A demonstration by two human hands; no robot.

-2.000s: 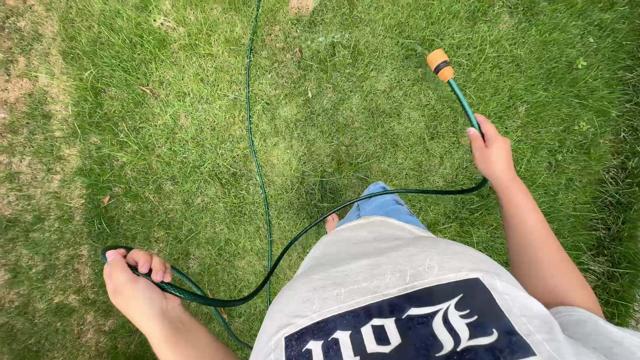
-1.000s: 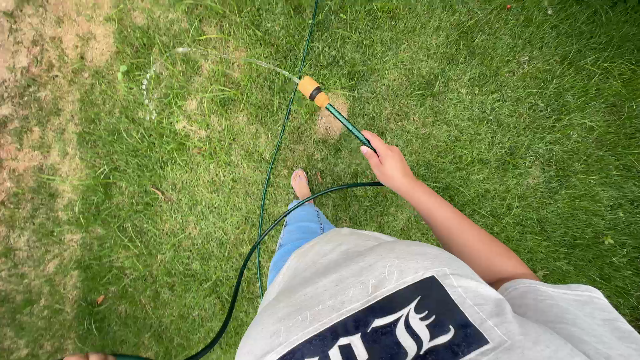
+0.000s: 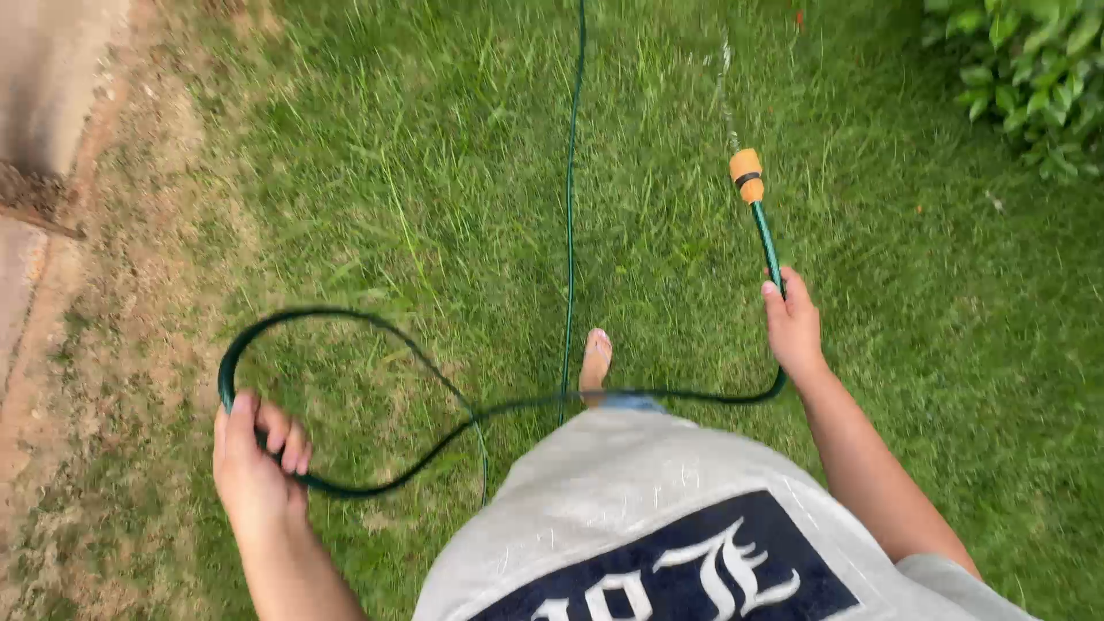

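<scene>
My right hand point(image 3: 792, 321) grips a green garden hose point(image 3: 766, 235) just behind its orange hose connector point(image 3: 747, 176), which has a black ring. A thin stream of water point(image 3: 726, 90) leaves the connector toward the top of the view. From the right hand the hose bends and crosses in front of my body to my left hand point(image 3: 261, 453), whose fingers are closed round it. Beyond the left hand the hose loops up and over, then crosses under the held stretch. Another length of hose point(image 3: 571, 198) runs up the middle over the grass.
Short green grass point(image 3: 414, 224) surrounds my bare foot point(image 3: 597, 355). On the left lie a strip of bare soil point(image 3: 164, 285) and a pale paved edge point(image 3: 52, 78). A leafy bush point(image 3: 1026, 78) stands at the top right.
My left hand, mostly out of view at the lower left one second ago, is back in full view with a raised hose loop. The water stream pointed left then and points up the view now.
</scene>
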